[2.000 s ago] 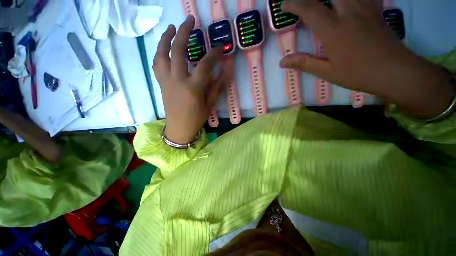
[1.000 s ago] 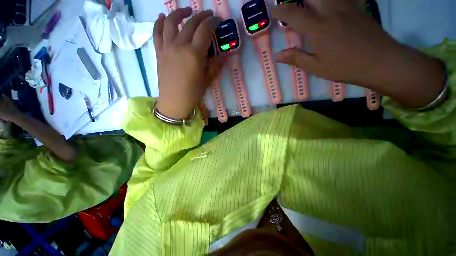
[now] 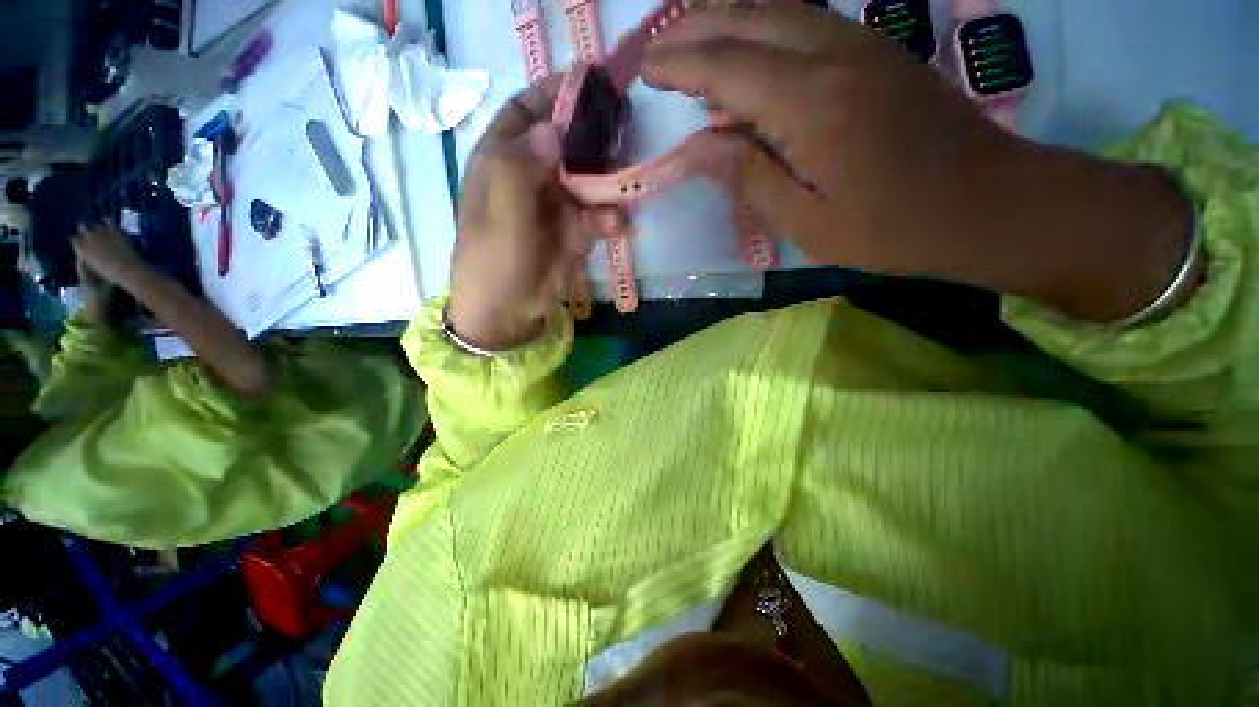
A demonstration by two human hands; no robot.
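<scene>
A pink smartwatch (image 3: 597, 122) is held off the sheet between my hands, its dark face turned sideways. My left hand (image 3: 511, 221) grips the watch at its left side. My right hand (image 3: 842, 138) is at the strap, with the band running to its fingers; its fingertips partly cover the strap. Two more pink watches with green text on black screens lie at the upper right, one of them a lit watch (image 3: 994, 58). Pink straps (image 3: 624, 269) of other watches show below and above my left hand; their faces are hidden.
Left of a dark green strip (image 3: 449, 138) lie white tissue (image 3: 401, 83), papers (image 3: 276, 283), a grey oblong piece (image 3: 330, 156) and a red-handled tool (image 3: 224, 228). A neighbour's arm (image 3: 180, 311) in a yellow sleeve is at the left. The white sheet (image 3: 1105, 69) extends right.
A watch has been taken up off the sheet and turned sideways, with both hands now on it. My right hand has moved left. The neighbour's arm has shifted in the view.
</scene>
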